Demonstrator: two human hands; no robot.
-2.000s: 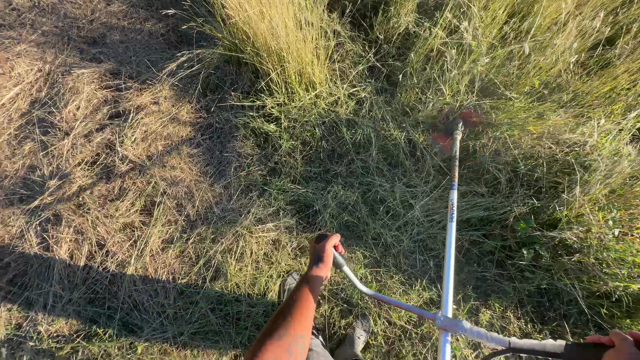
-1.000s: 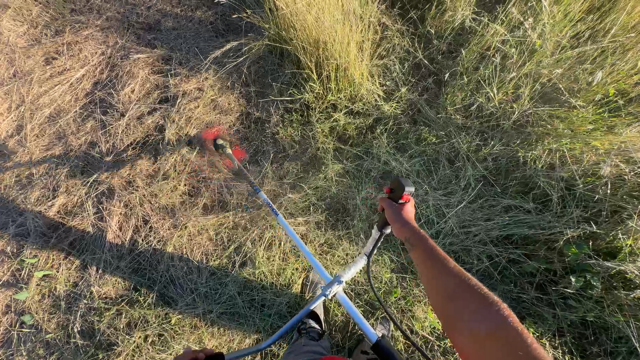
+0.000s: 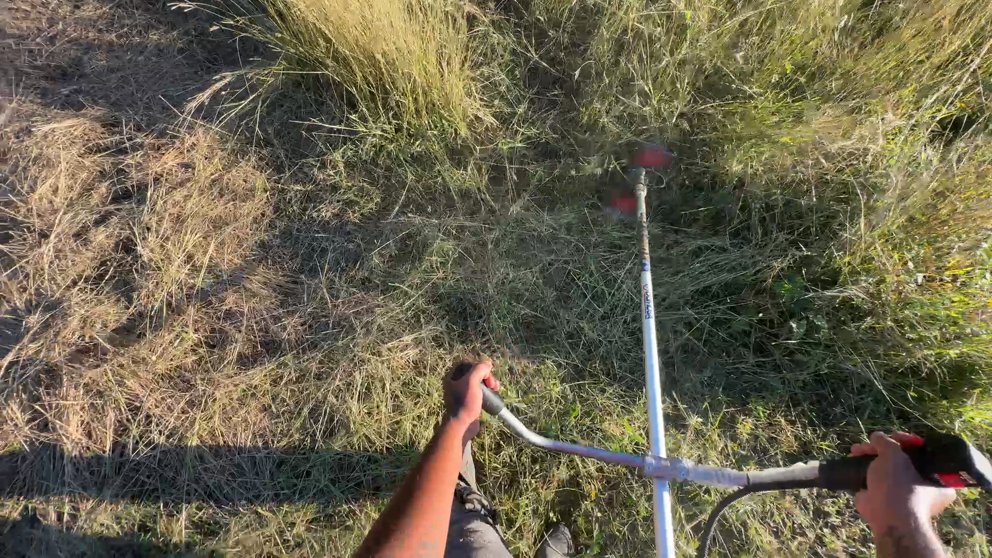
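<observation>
A brush cutter with a silver metal shaft (image 3: pixel 652 372) reaches forward over the grass. Its spinning red blade (image 3: pixel 649 158) is blurred at the far end, low among the stems. My left hand (image 3: pixel 467 391) is closed around the black grip at the left end of the handlebar (image 3: pixel 573 449). On the right, my right hand (image 3: pixel 895 480) grips the black control handle (image 3: pixel 938 459), which has red parts. A black cable (image 3: pixel 717 515) loops down from the handlebar beside the shaft.
Tall dry grass (image 3: pixel 395 62) stands ahead, and taller green grass (image 3: pixel 914 201) lines the right side. Flattened, straw-coloured cuttings (image 3: pixel 194 225) cover the left. My legs and a shoe (image 3: pixel 556 540) show at the bottom edge, near a long shadow (image 3: pixel 209 474).
The cutter head was at the left over the flattened grass one second ago; it has swung right to the taller grass. Both hands have moved right with the handlebar.
</observation>
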